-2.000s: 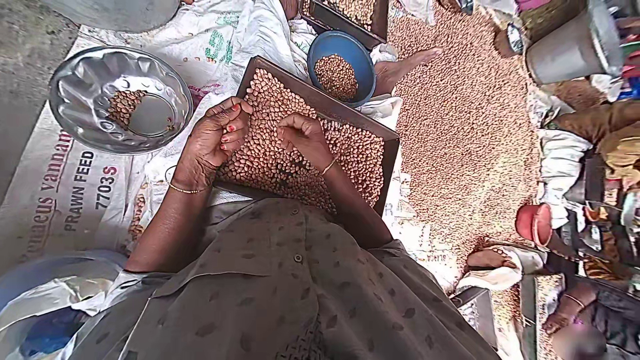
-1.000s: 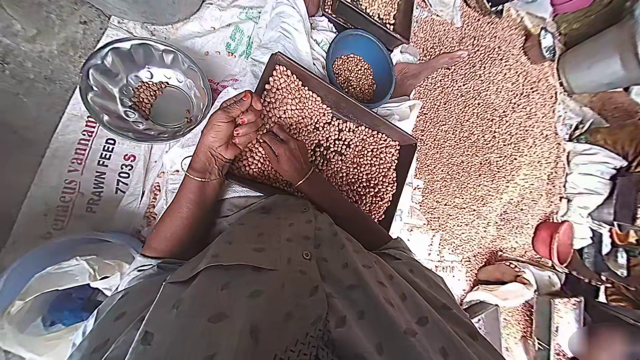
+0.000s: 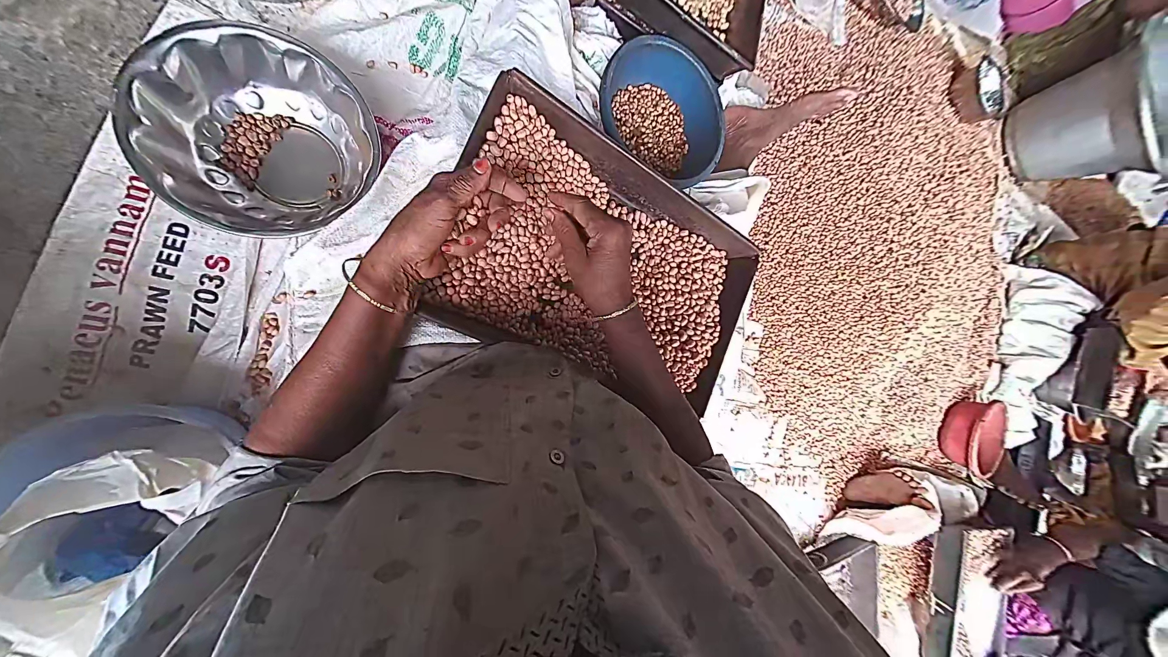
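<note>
A dark rectangular tray point(image 3: 744, 265) full of shelled peanuts point(image 3: 680, 287) lies before my lap. Over its left part is my left hand point(image 3: 456, 219), palm partly up and fingers spread and bent; whether a few nuts lie in it is unclear. My right hand point(image 3: 593, 251) is above the middle of the tray, thumb and forefinger close together, and anything between them is too small to tell. Left of the tray stands a fluted metal bowl point(image 3: 351, 100) with some nuts and bare metal at its bottom. A blue plastic bowl point(image 3: 712, 109) with nuts touches the tray's far side.
Peanuts point(image 3: 876, 228) are spread thickly over the floor at right, with a person's foot point(image 3: 789, 114) at their edge. A grey bucket point(image 3: 1077, 128), a red bowl point(image 3: 972, 438) and a co-worker's hand point(image 3: 1027, 561) are farther right. Printed sacks point(image 3: 119, 301) and a pale blue tub point(image 3: 196, 415) lie left.
My left hand, closed and raised a second ago, has opened its fingers over the tray. My right hand has moved away from it to the right.
</note>
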